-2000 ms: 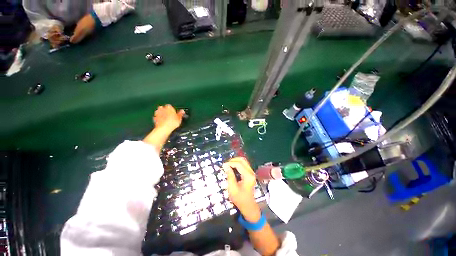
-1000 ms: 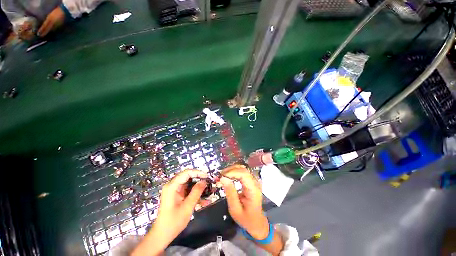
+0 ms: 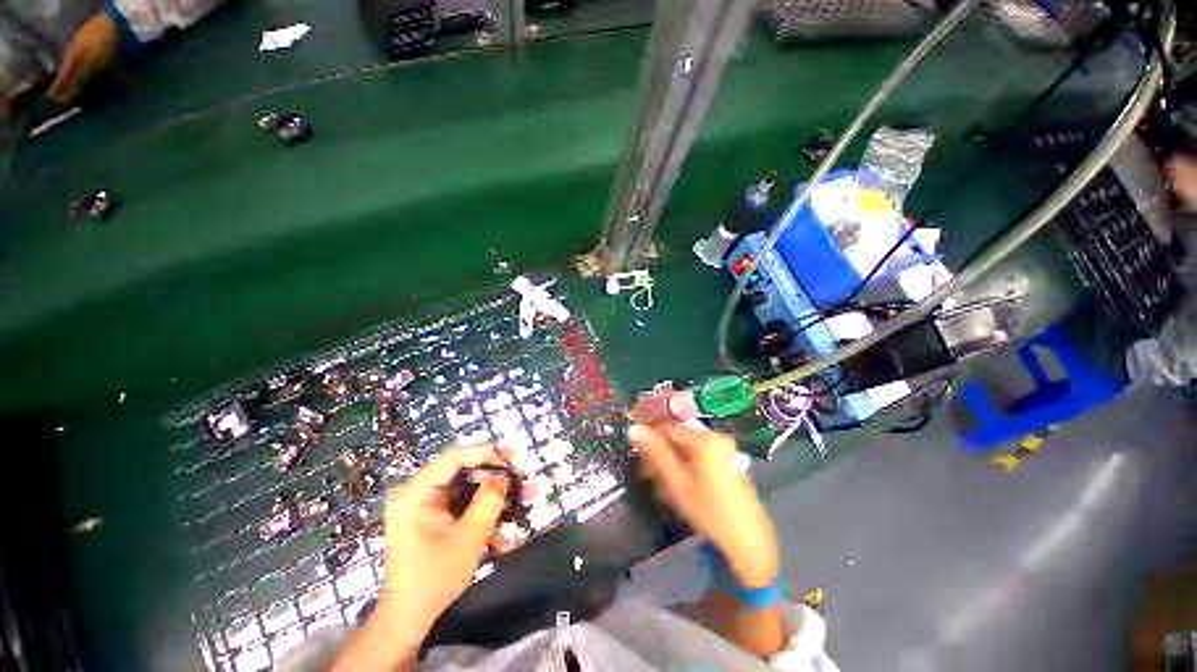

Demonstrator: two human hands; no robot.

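My left hand [image 3: 440, 532] holds a small black module [image 3: 492, 496] between thumb and fingers over the lower middle of the clear blister tray [image 3: 282, 610]. My right hand [image 3: 696, 479], blurred, is at the tray's right side, its fingertips at the pink barrel of the dispensing syringe [image 3: 666, 404]; I cannot tell whether they grip it. The syringe's green end [image 3: 725, 395] joins a pale hose. The tray holds several dark and coppery modules [image 3: 299, 440] on its left, white parts [image 3: 505, 418] in the middle and red parts [image 3: 587, 372] at its right.
A metal post [image 3: 667, 125] stands behind the tray. Right of it are a blue controller box [image 3: 788, 295], a blue bin [image 3: 820, 250] and looping hose [image 3: 1037, 250]. Modules [image 3: 292, 127] lie on the green belt [image 3: 394, 184]. A person's hand [image 3: 85, 55] is at top left. A blue stool [image 3: 1037, 398] stands right.
My hands came together over the tray at the module, then my right hand moved away right to the syringe. The module stays in my left hand. The view has shifted.
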